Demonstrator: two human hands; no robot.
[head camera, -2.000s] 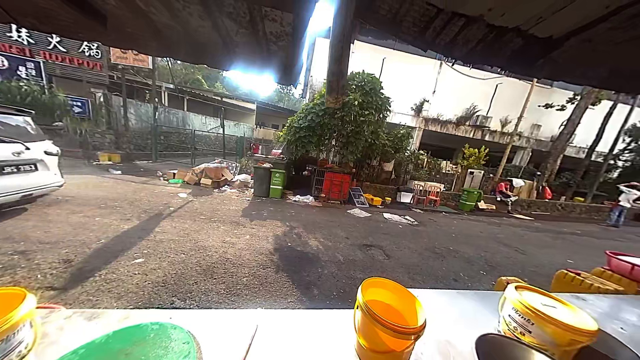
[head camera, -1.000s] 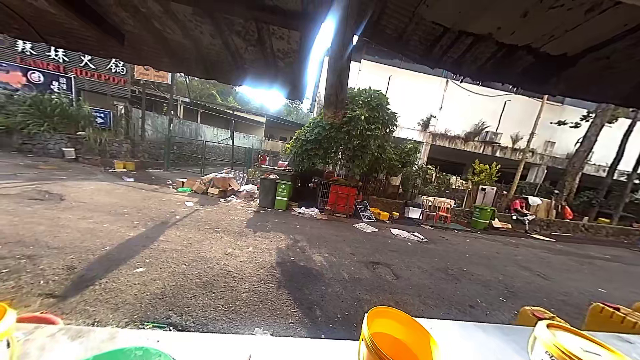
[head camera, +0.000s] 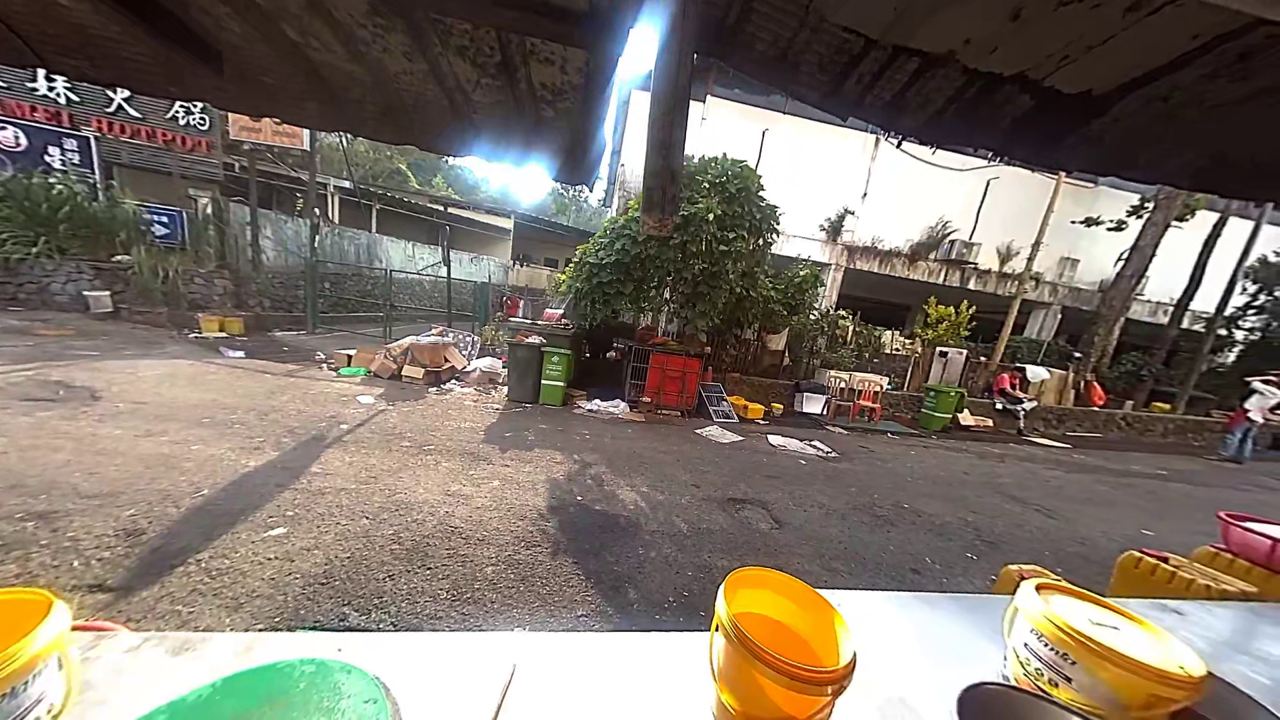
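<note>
Neither my left hand nor my right hand is in the head view. Along the bottom edge runs a white tabletop (head camera: 590, 665). An open yellow plastic bucket (head camera: 780, 640) stands near its middle. To the right, a yellow Planta tub (head camera: 1100, 645) with its lid on stands beside the rim of a dark round pan (head camera: 1010, 702). A green plastic basin (head camera: 275, 692) lies to the left, cut off by the frame. At the far left corner is another open yellow tub (head camera: 30, 650).
Yellow containers (head camera: 1180, 576) and a pink basin (head camera: 1250, 540) are beyond the table's right side. Across the asphalt road are cardboard boxes (head camera: 425, 358), green wheeled bins (head camera: 556, 375), a red crate (head camera: 672, 380), a seated person (head camera: 1012, 395) and a standing person (head camera: 1250, 418).
The car at the left two seconds ago is out of view now. The view has shifted; the standing person, out of view one second ago, shows again at the right edge.
</note>
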